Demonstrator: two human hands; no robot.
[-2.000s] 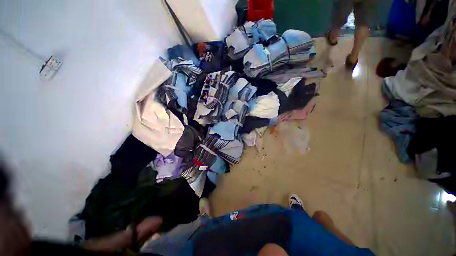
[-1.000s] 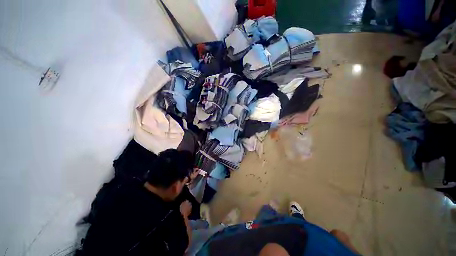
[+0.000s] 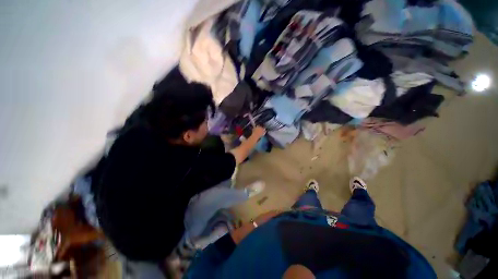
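Bundles of striped grey, white and light blue cut pieces (image 3: 306, 54) lie heaped on the floor in front of me. A person in a black top (image 3: 158, 185) bends in from the left, with one hand (image 3: 256, 133) at a striped bundle at the heap's near edge. A small red spot shows beside that hand. A strip of bare skin, perhaps my left forearm (image 3: 254, 228), shows at the left side of my blue and dark top. I cannot make out either of my hands.
The white wall (image 3: 82, 71) runs along the left. Cream cloth (image 3: 207, 62) lies against it. Brown and mixed cloth (image 3: 76, 231) lies at the lower left, blue and dark cloth (image 3: 478, 218) at the right edge. My shoes (image 3: 357, 184) stand on the beige floor (image 3: 426, 180).
The view has moved closer to the heap, which now sits higher and larger. The person in black, absent two seconds ago, now reaches further out to the bundle.
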